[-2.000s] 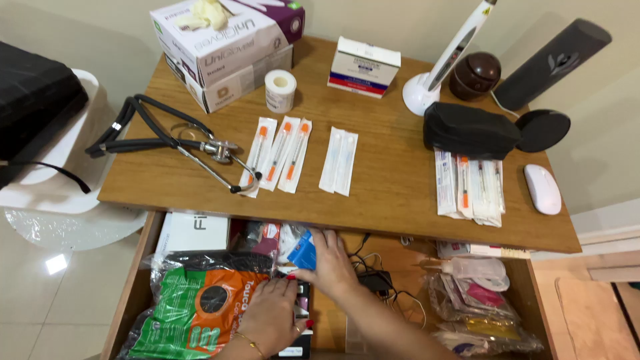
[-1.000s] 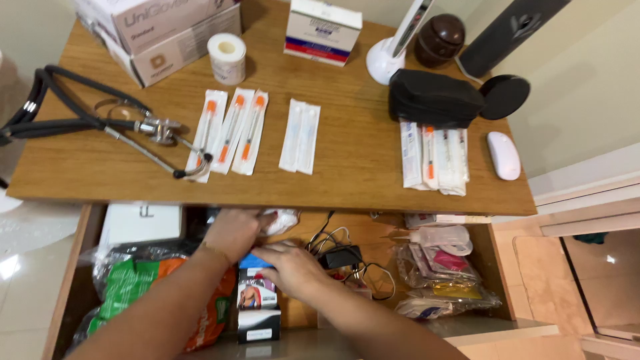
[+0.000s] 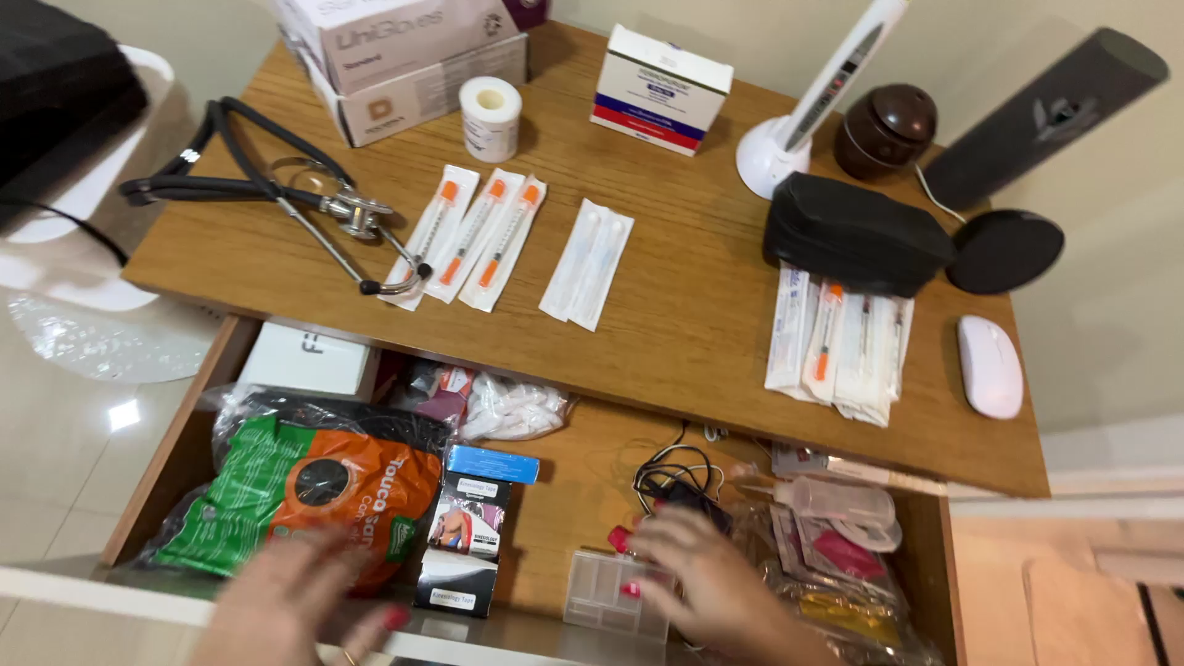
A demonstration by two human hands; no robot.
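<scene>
My left hand (image 3: 291, 601), blurred, hovers with fingers apart over the front left of the open drawer, near the green and orange plastic packet (image 3: 314, 490). My right hand (image 3: 708, 583) is spread above a clear compartment box (image 3: 615, 592); nothing is held in it. Between the hands stand a kinesiology tape box (image 3: 461, 541) and a small blue box (image 3: 493, 463). A bag of white items (image 3: 513, 407) lies behind them. Black cables (image 3: 680, 476) lie behind my right hand. Bagged items (image 3: 842, 573) and a clear plastic bottle (image 3: 837, 501) fill the drawer's right side.
On the wooden top (image 3: 684, 324) are a stethoscope (image 3: 347, 208), packaged syringes (image 3: 476, 236), packaged swabs (image 3: 587, 264), a tape roll (image 3: 490, 118), glove boxes (image 3: 407, 55), a medicine box (image 3: 659, 92), a black pouch (image 3: 856, 236) and a white mouse (image 3: 990, 365). A white box (image 3: 301, 361) sits at the drawer's back left.
My hands were together around the blue box and bagged items; now they are apart, the left over the packet, the right over the compartment box. The blue box now lies at the tape box's back end.
</scene>
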